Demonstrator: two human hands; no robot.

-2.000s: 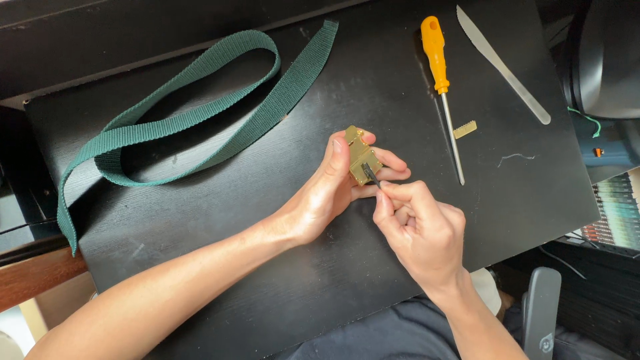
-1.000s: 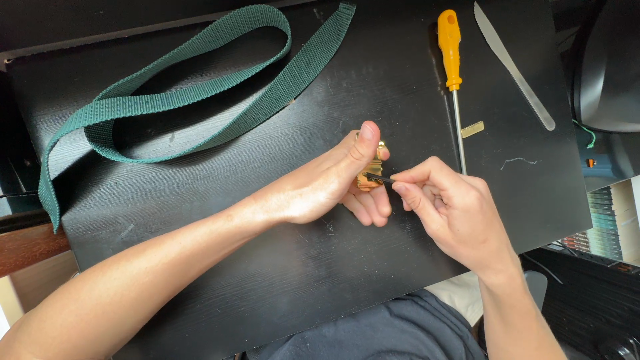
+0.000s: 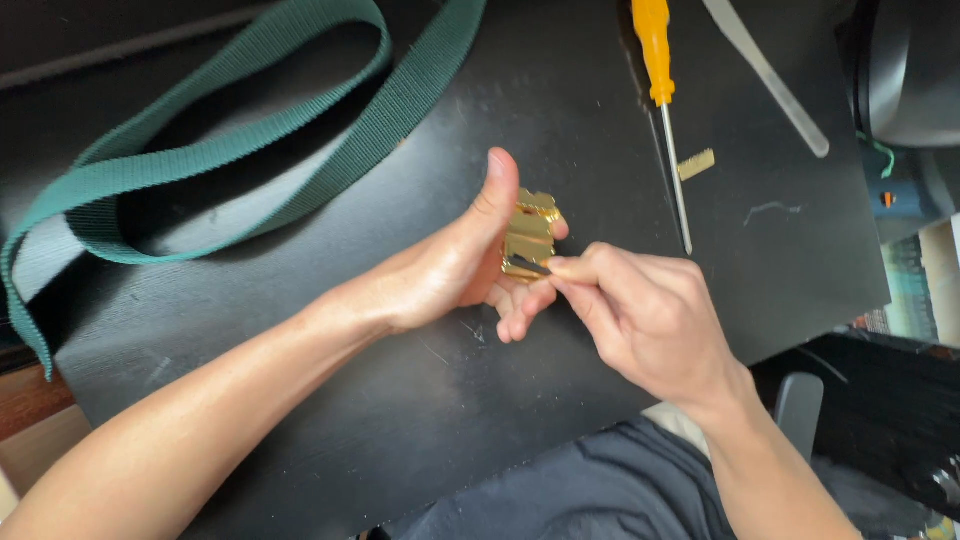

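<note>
My left hand [image 3: 465, 259] holds a shiny gold-coloured metal buckle [image 3: 531, 229], its thumb raised and its fingers behind and under the piece. Between the thumb and forefinger of my right hand [image 3: 645, 315] is a small dark strip [image 3: 529, 264], whose far end lies against the lower part of the buckle. The material of the strip cannot be told. Green webbing [image 3: 300, 127] lies looped on the table to the left of the buckle. Beyond my right hand lie a screwdriver with a yellow handle [image 3: 654, 49] and a small toothed brass-coloured plate [image 3: 697, 164] beside its shaft.
A flat metal knife [image 3: 776, 82] lies at the upper right of the black table [image 3: 360, 427]. Past the right edge are a dark rounded object [image 3: 919, 75] and a green cord [image 3: 885, 154]. A grey armrest [image 3: 799, 412] stands at the lower right.
The buckle has been turned in my left hand, and more of its face shows now than one second ago. My right hand keeps the dark strip at it. The view has shifted.
</note>
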